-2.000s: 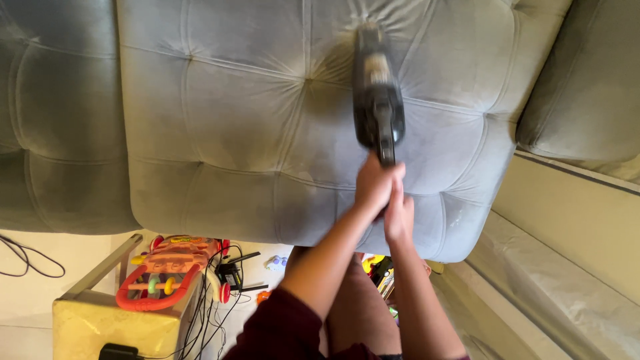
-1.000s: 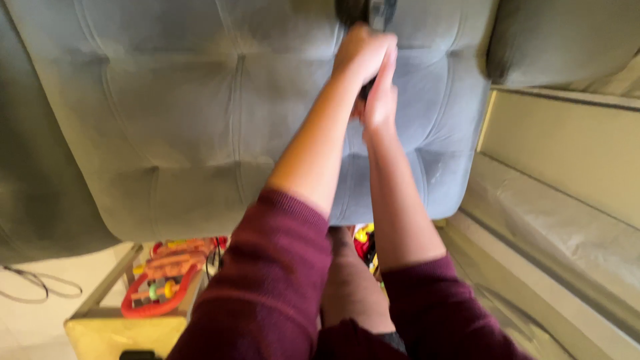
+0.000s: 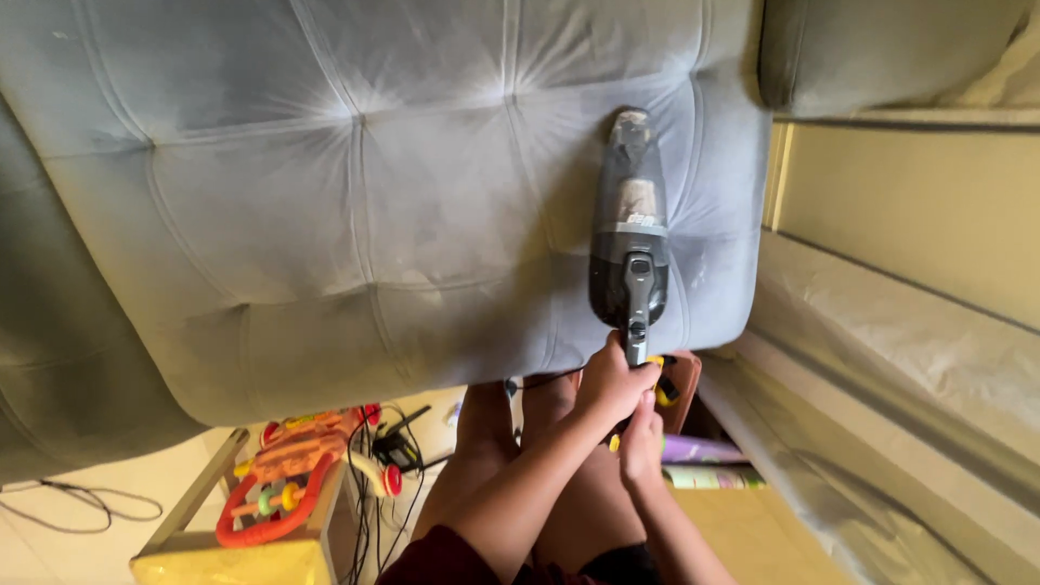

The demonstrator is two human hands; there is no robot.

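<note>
A black and grey handheld vacuum cleaner (image 3: 630, 236) with a see-through dust chamber lies along the right part of a grey tufted sofa cushion (image 3: 439, 203), its nozzle on the fabric. My left hand (image 3: 613, 382) is closed around the rear end of its handle. Just behind and below, my right hand (image 3: 642, 439) is against the back end of the handle beside my left; its exact hold is partly hidden.
At lower left, a colourful toy with a red handle (image 3: 256, 536) rests on a yellow-topped stool (image 3: 236, 565) beside black cables (image 3: 361, 487). A pinkish bin (image 3: 687, 386) stands under the cushion's edge. A covered ledge (image 3: 894, 309) runs along the right.
The vacuum and both hands have come back toward my body from farther up the cushion, and the whole vacuum shows again. The view has also shifted.
</note>
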